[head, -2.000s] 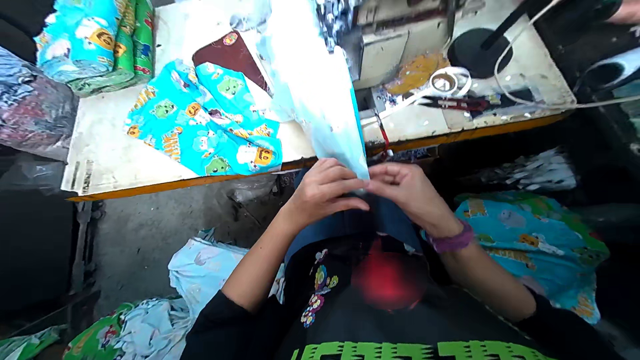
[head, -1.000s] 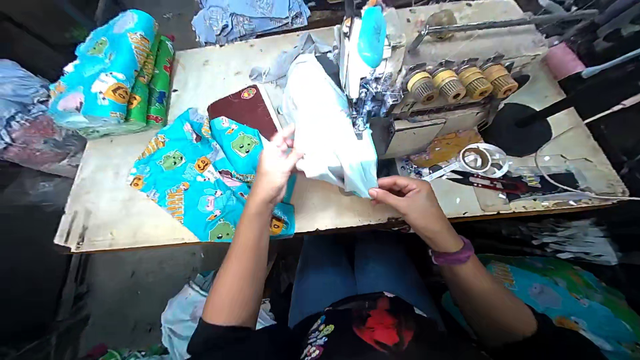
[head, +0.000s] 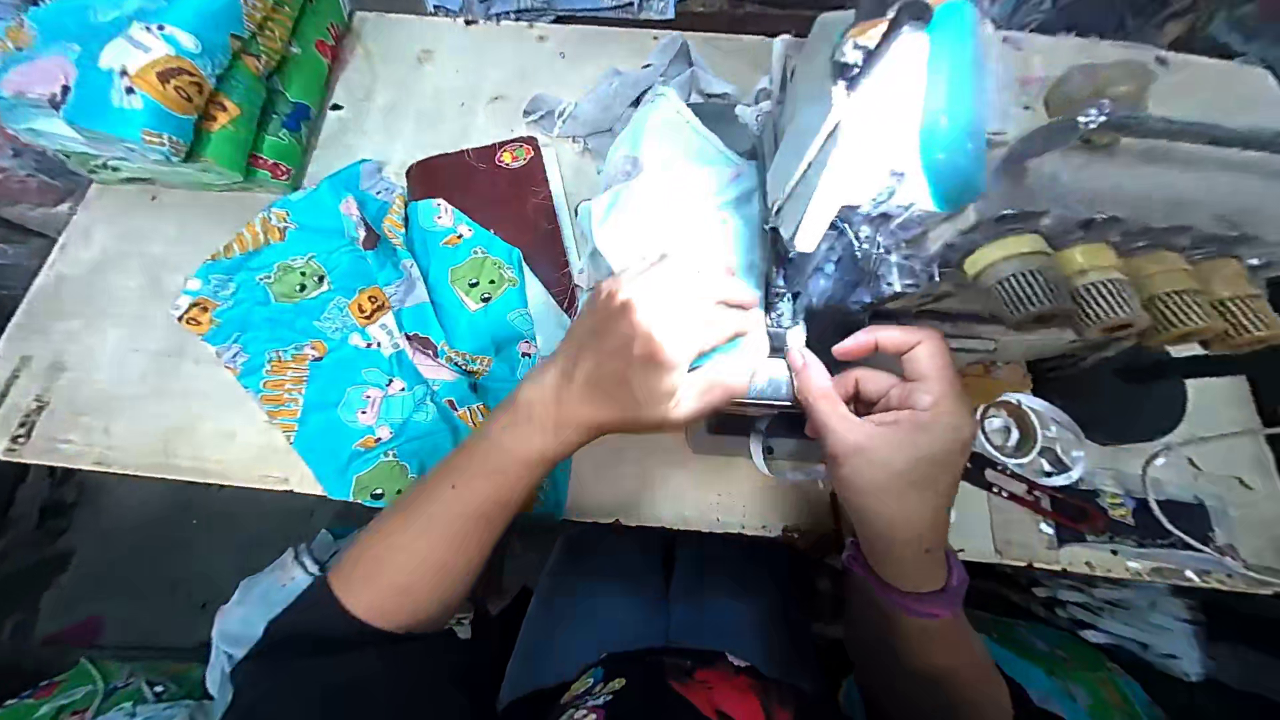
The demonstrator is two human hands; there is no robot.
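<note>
My left hand lies on the pale blue fabric, its fingertips close to the needle area of the sewing machine. Thumb and index finger of my right hand pinch a small edge of material just in front of the presser foot area. The fabric runs back along the left side of the machine head. Bright lamp light washes out part of the cloth and my left hand. A turquoise printed fabric piece lies to the left, partly over a dark red booklet.
Folded turquoise and green printed fabrics are stacked at the back left. Grey scraps lie behind the pale cloth. Right of my hands are yellow-topped tension dials, a roll of white tape, a red-handled tool and a cable.
The pale fabric's front end was held over my lap, then raised to the machine's front. Both hands have moved in to the needle area, my left hand now flat on the cloth. The view has shifted closer.
</note>
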